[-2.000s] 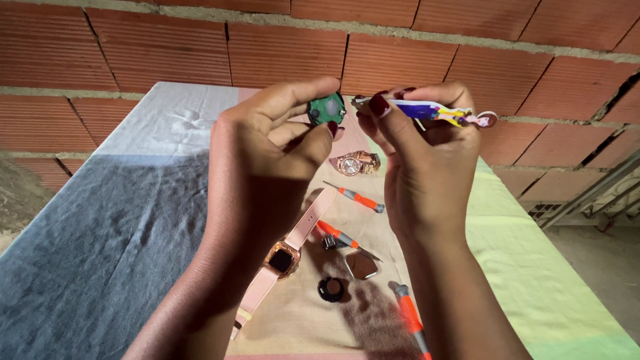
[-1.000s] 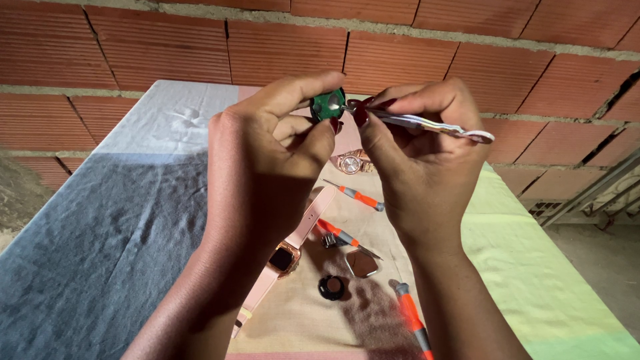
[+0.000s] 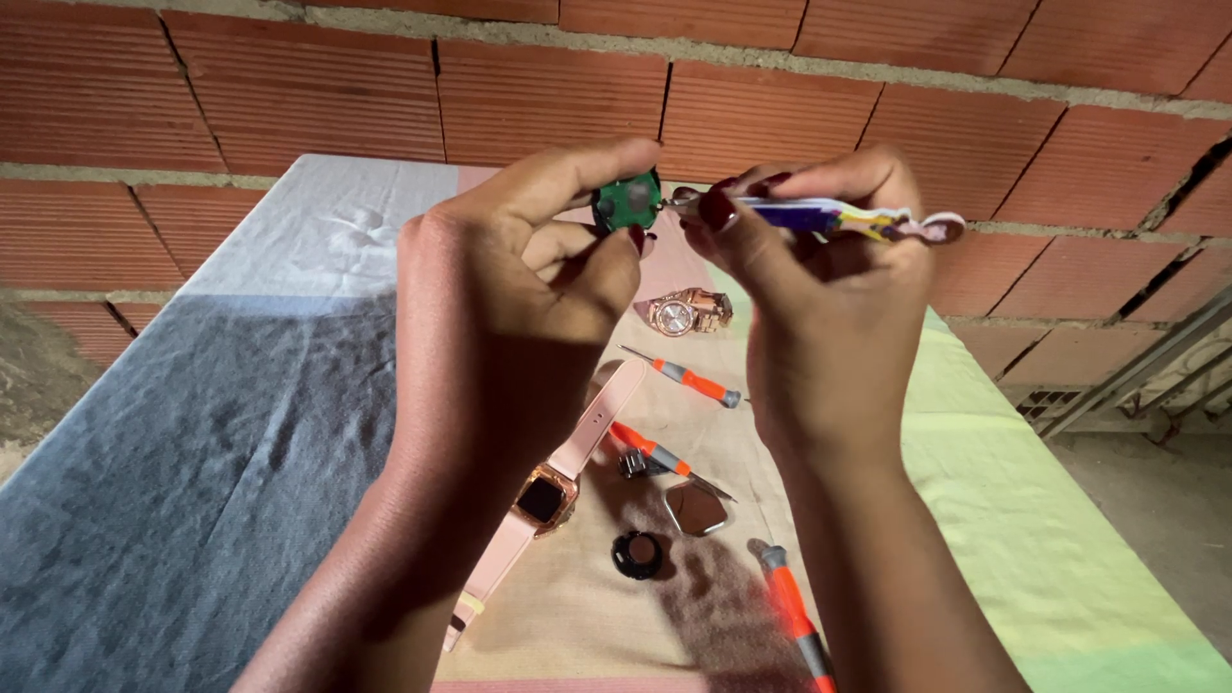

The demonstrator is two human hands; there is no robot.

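Note:
My left hand (image 3: 520, 260) holds a small round green circuit board (image 3: 628, 200) with a dark edge between thumb and fingers, above the table. In my right hand (image 3: 818, 279) is a slim tool with a metal tip and a flat, colourful printed handle (image 3: 804, 217); its tip meets or nearly meets the board's right edge, and I cannot tell which. Below my hands lie a rose-gold wristwatch (image 3: 676, 314), a square-faced watch (image 3: 542, 498) with a pink strap, a black round part (image 3: 637, 555) and a squarish metal-rimmed plate (image 3: 696, 509).
Three orange and grey precision screwdrivers (image 3: 695, 381) (image 3: 657, 450) (image 3: 795, 606) lie on the cloth-covered table (image 3: 221, 404). A small dark metallic part (image 3: 632, 464) sits beside the middle screwdriver. Behind the table stands a hollow-brick wall (image 3: 549, 106).
The tool in my right hand has turned, so its colourful face shows again, as it did two seconds ago. My left hand has kept the board in nearly the same place.

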